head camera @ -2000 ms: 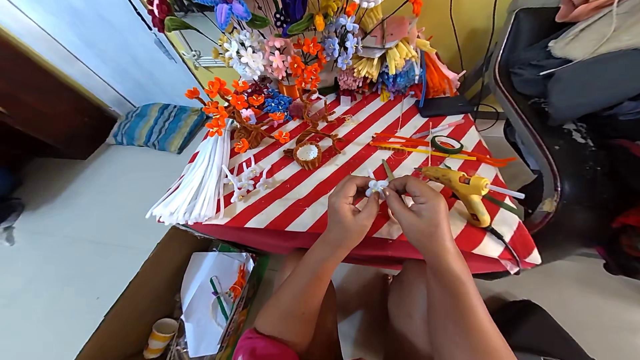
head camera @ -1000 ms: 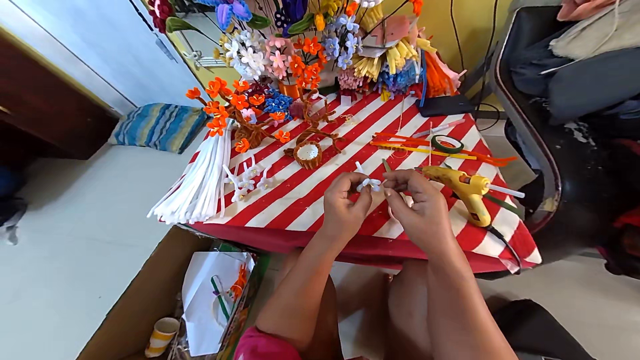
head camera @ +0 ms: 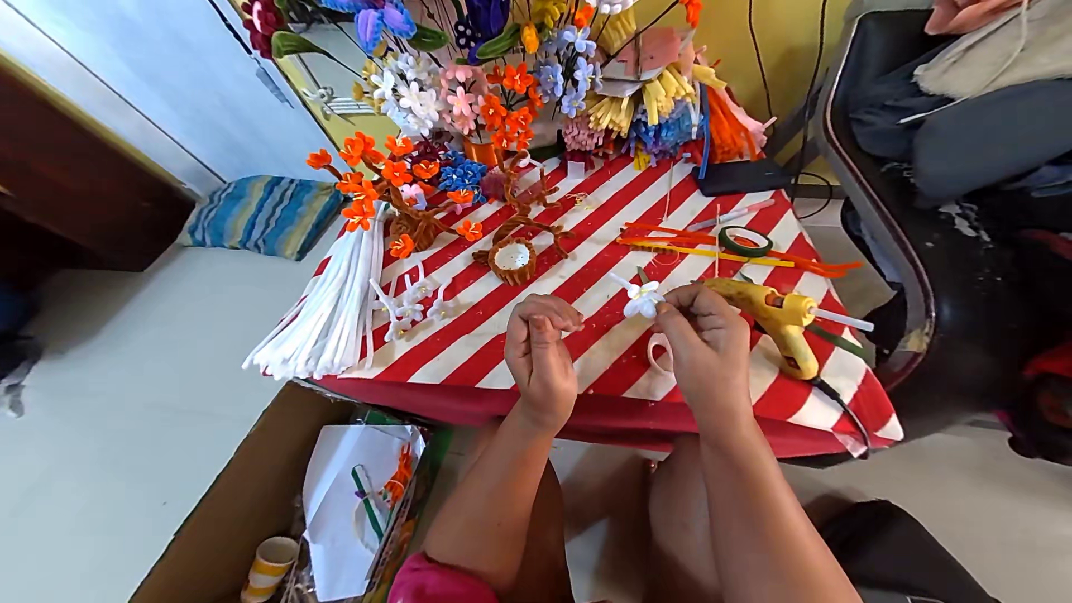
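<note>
Between the thumb and fingers of my right hand (head camera: 708,343) is a small white pipe-cleaner flower (head camera: 642,299), held above the striped cloth. My left hand (head camera: 544,352) is apart from it, to the left, fingers curled toward the thumb, with nothing visible in it. A yellow hot glue gun (head camera: 783,318) lies just right of my right hand, a glue stick poking from its back. More small white flowers (head camera: 410,303) rest left of my hands beside a bundle of white pipe cleaners (head camera: 322,310). Behind my hands sits a brown pipe-cleaner piece with a round white centre (head camera: 511,258).
Orange and yellow pipe cleaners (head camera: 712,247) lie under a roll of green tape (head camera: 745,241). Bunches of pipe-cleaner flowers (head camera: 511,109) crowd the table's back. A cardboard box (head camera: 226,494) stands below at left, a black chair (head camera: 955,251) at right. The glue gun's cord (head camera: 844,406) crosses the table's front corner.
Both hands were together at the white flower; my left hand has let go and moved left. The flower stays in my right hand, more of it now showing.
</note>
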